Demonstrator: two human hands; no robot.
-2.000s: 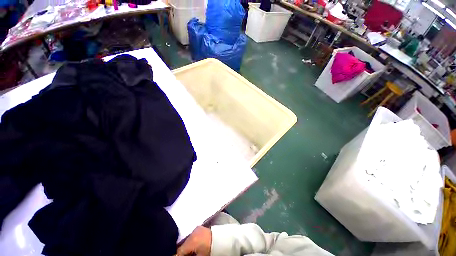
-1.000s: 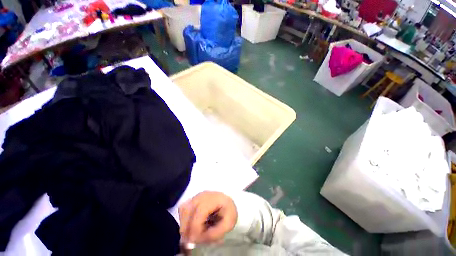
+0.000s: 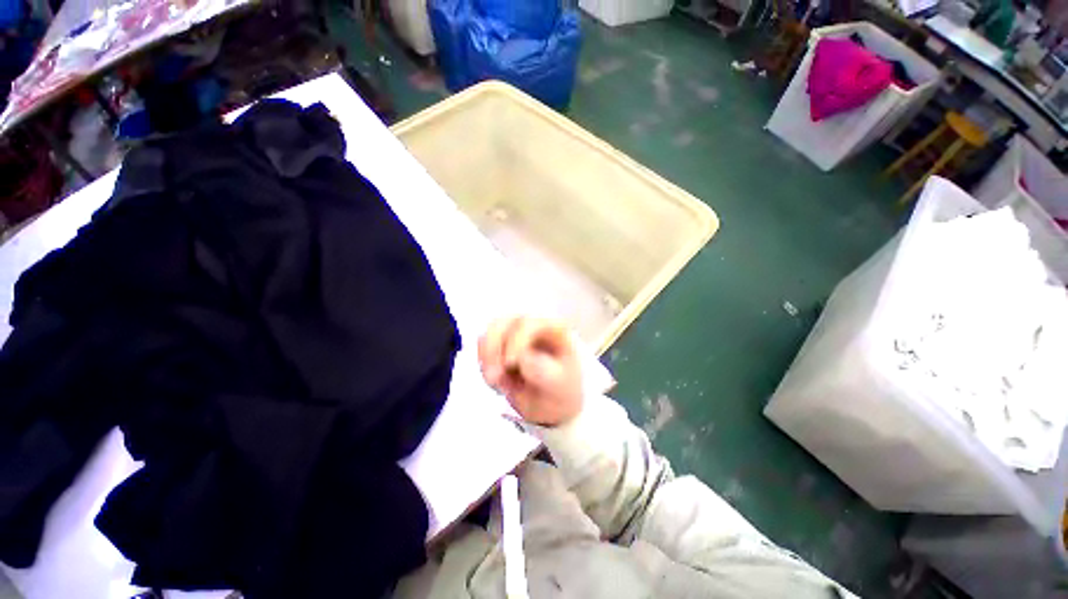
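A heap of black garments lies crumpled over the white tabletop, its folds hard to separate. My right hand is raised over the table's right edge, clear of the heap. Its fingers are curled, with a dark patch between them; blur hides whether it holds something small. A pale grey-green sleeve covers that arm. A narrow white strip hangs at my front. My left hand is out of the picture.
A cream tub stands against the table's far right side. A bulging blue sack is behind it. On the right are a white bin of white fabric, a bin with pink fabric and a yellow stool.
My right hand has risen from the table's near edge, beside the garments, to over its right edge. The white strip has come into view. The view has tilted down; the heap looks nearly the same.
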